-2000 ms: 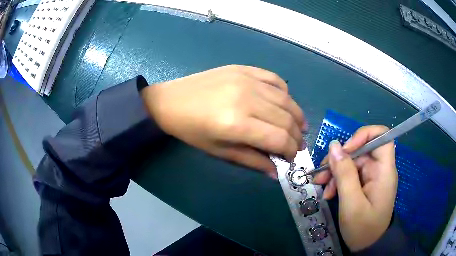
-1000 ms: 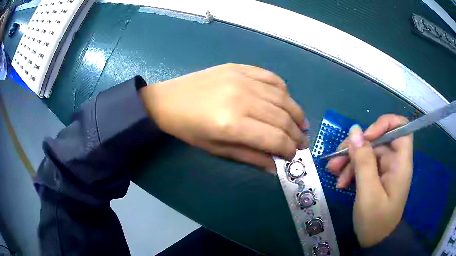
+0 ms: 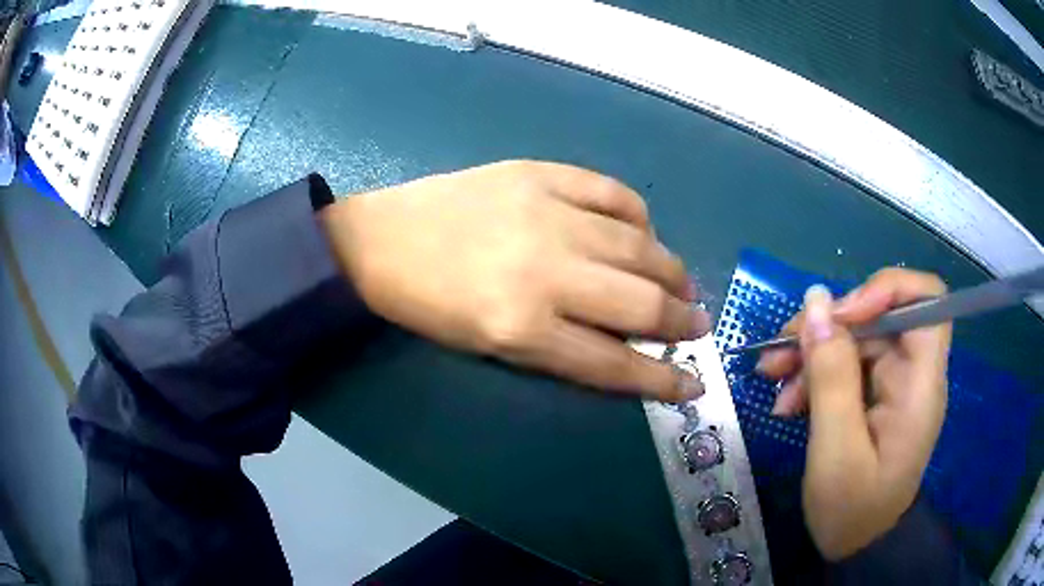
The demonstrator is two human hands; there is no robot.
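The silver-grey carrier strip (image 3: 733, 486) runs from under my left hand down to the bottom edge, with a row of round units (image 3: 702, 449) in it. My left hand (image 3: 532, 275) lies over the strip's upper end, a finger on the topmost round unit; its grip is partly hidden. My right hand (image 3: 864, 401) holds the tweezers (image 3: 904, 315) like a pen. Their tip is over the left part of the blue grid tray (image 3: 761, 395), just right of the strip. The tray is partly hidden by my right hand.
White parts trays (image 3: 97, 97) are stacked at the upper left, and another tray edge (image 3: 1022, 561) shows at the lower right. A long white rail (image 3: 733, 80) curves across the green surface. Another grey strip (image 3: 1007, 86) lies beyond it at the upper right.
The tweezers moved from the topmost round unit rightward to the blue tray. My left hand's fingers spread and one now rests on that unit. The far strip shifted right.
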